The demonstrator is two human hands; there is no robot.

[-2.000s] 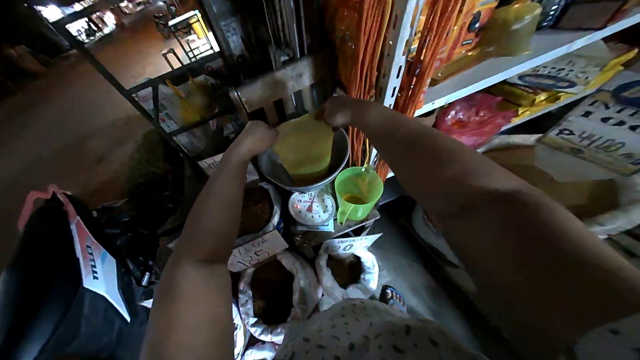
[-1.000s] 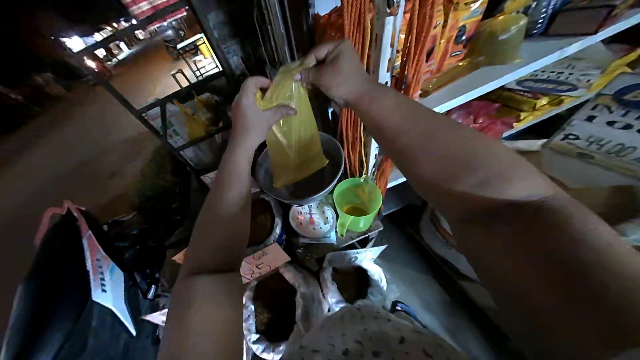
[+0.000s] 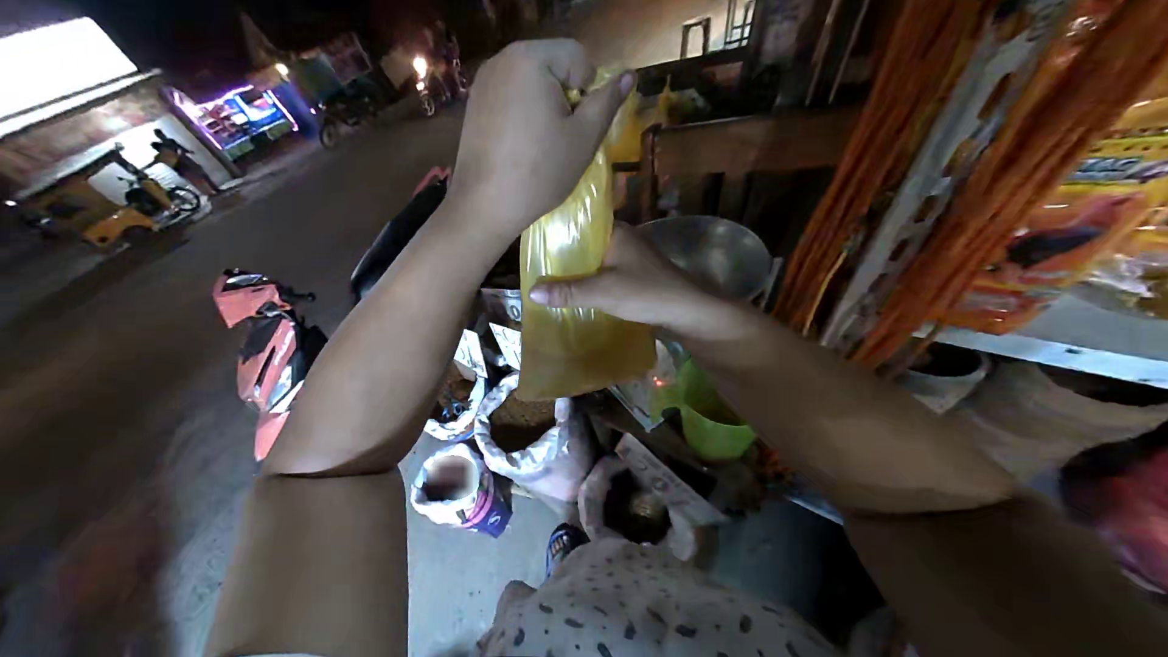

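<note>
A yellow plastic bag (image 3: 584, 351), filled and hanging upright, is in front of me. My left hand (image 3: 538, 128) grips its gathered top, fingers closed. Lower down, my right hand (image 3: 630, 283) wraps around the bag's middle, its thumb across the front. Behind my right hand is a metal weighing pan (image 3: 716, 251), partly covered by it. A green plastic measuring jug (image 3: 716, 424) stands below my right forearm. The scale's dial is hidden from view. What fills the bag cannot be made out.
Open sacks (image 3: 525, 438) with price cards and a small lined bucket (image 3: 461, 488) stand below. Orange strands (image 3: 858, 164) hang beside a perforated metal post at right, near shelves of packets. A red motorcycle (image 3: 269, 342) is on the street at left.
The yellow bag has gone from over the pan to in front of it. My right hand has moved from the bag's top to its middle. The view has swung left toward the street.
</note>
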